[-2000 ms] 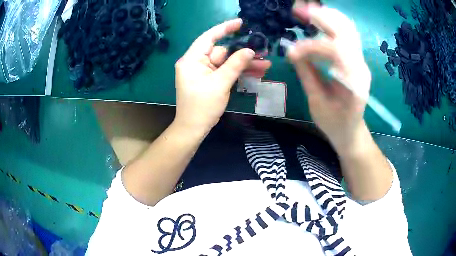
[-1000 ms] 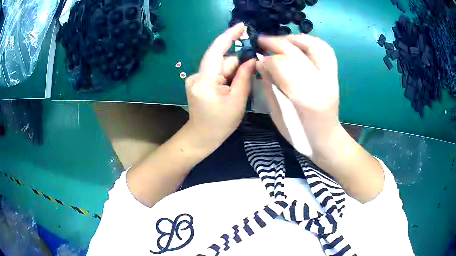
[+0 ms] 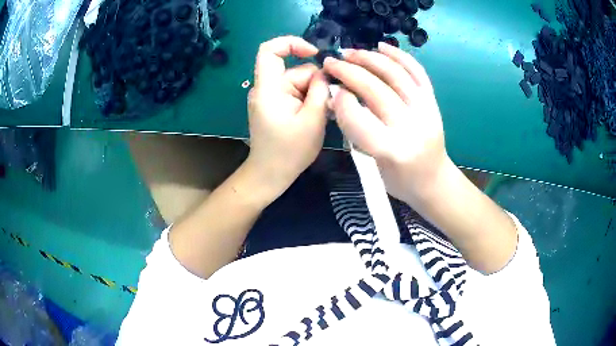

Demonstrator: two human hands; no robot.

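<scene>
My left hand [image 3: 287, 111] pinches a small black rubber part [image 3: 329, 57] between thumb and fingers. My right hand [image 3: 388, 111] meets it from the right, its fingertips at the same part. My right hand also holds a slim white strip-like tool [image 3: 375, 199], which sticks out below the palm towards me. The tool's working end is hidden by the fingers. Part of the black piece is covered by both hands, so its full shape cannot be told. A heap of round black rubber caps [image 3: 371, 17] lies just beyond my hands.
Stacked black moulded rubber sheets [image 3: 152, 57] lie at the left, beside a clear plastic bag [image 3: 34, 51]. Small flat black pieces [image 3: 564, 91] are heaped at the right. A tiny white ring [image 3: 246, 84] lies left of my left hand. The green table's edge [image 3: 169, 134] runs below.
My right hand has come in from the right to meet my left, and the tool now points down towards me. The white card is now hidden. One of two tiny rings seen earlier no longer shows.
</scene>
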